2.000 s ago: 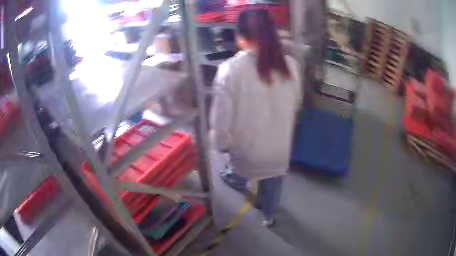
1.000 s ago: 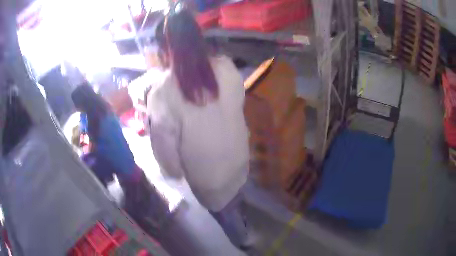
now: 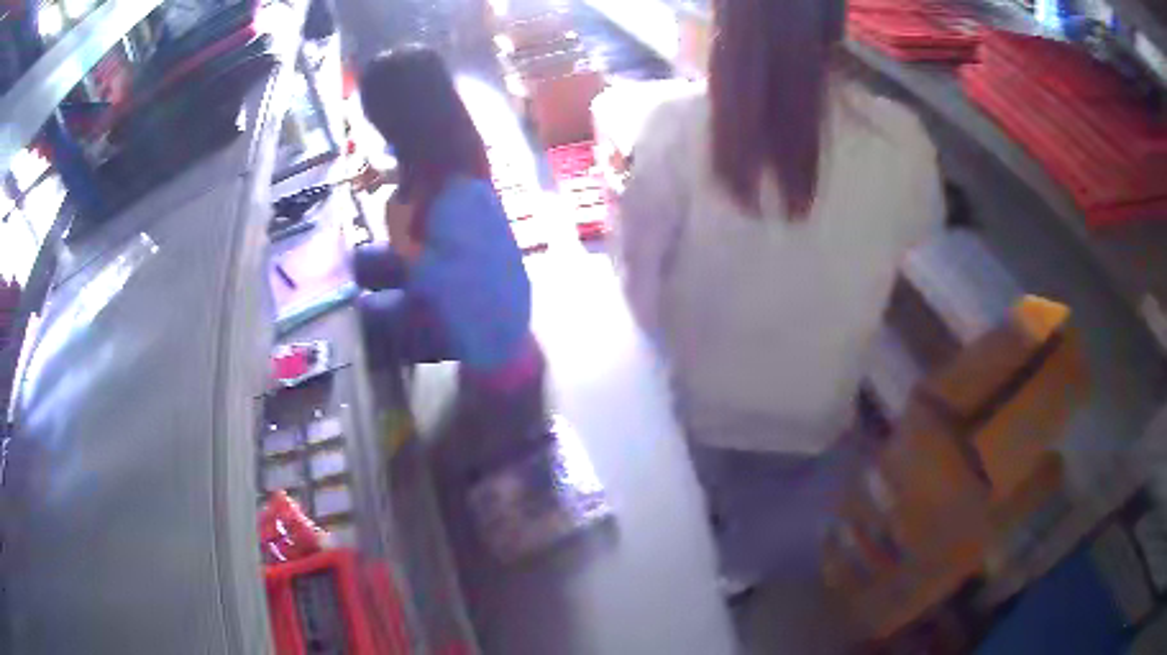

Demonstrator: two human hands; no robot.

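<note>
Neither of my hands is in the picture. Nearest in front, a red compartment tray [image 3: 371,595] lies at the lower left, cut off by the bottom edge, with a dark part inside. Behind it, small flat pale modules [image 3: 326,463] lie in rows in a dark grid. A small red piece [image 3: 289,527] lies between them. The view is blurred.
A person in white [image 3: 781,294] stands close ahead with their back to me. A person in blue [image 3: 467,269] sits at the left bench. Cartons [image 3: 973,448] stand at the right, below shelved red trays [image 3: 1075,122]. A grey panel [image 3: 141,422] fills the left side.
The view has moved forward into the aisle and turned left. The person in white now appears further right, the seated person nearer. The pallets at the right have left view.
</note>
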